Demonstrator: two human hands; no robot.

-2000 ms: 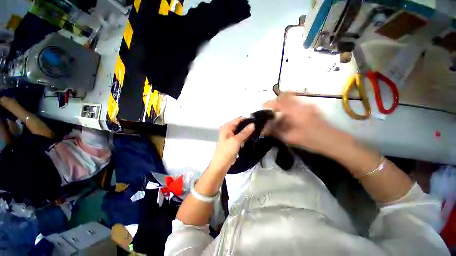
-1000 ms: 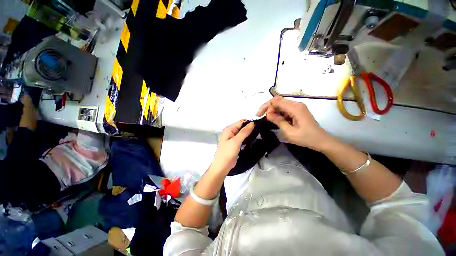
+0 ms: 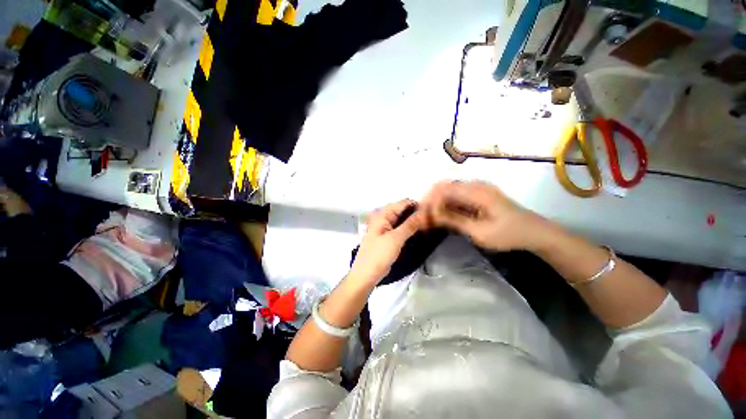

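Observation:
A black fabric band (image 3: 415, 253) hangs over my pale-clothed lap, below my hands. My left hand (image 3: 388, 236) pinches its upper edge between thumb and fingers. My right hand (image 3: 473, 214) is close beside the left, its fingertips meeting the left fingertips at the band's edge. The right fingers are blurred and curled, and I cannot tell what lies inside them. The fabric between the fingertips is mostly hidden.
The white table (image 3: 368, 123) bears black fabric pieces (image 3: 282, 78) and a yellow-striped box (image 3: 214, 123) at left. Scissors with yellow and red handles (image 3: 579, 161) lie right, by the sewing machine (image 3: 564, 41). A neighbouring person's clothed body (image 3: 123, 254) is at far left. A red scrap (image 3: 280, 305) is below.
My right hand has lowered and closed in against my left fingertips. Less of the band shows between the hands. The neighbouring person's arm has shifted.

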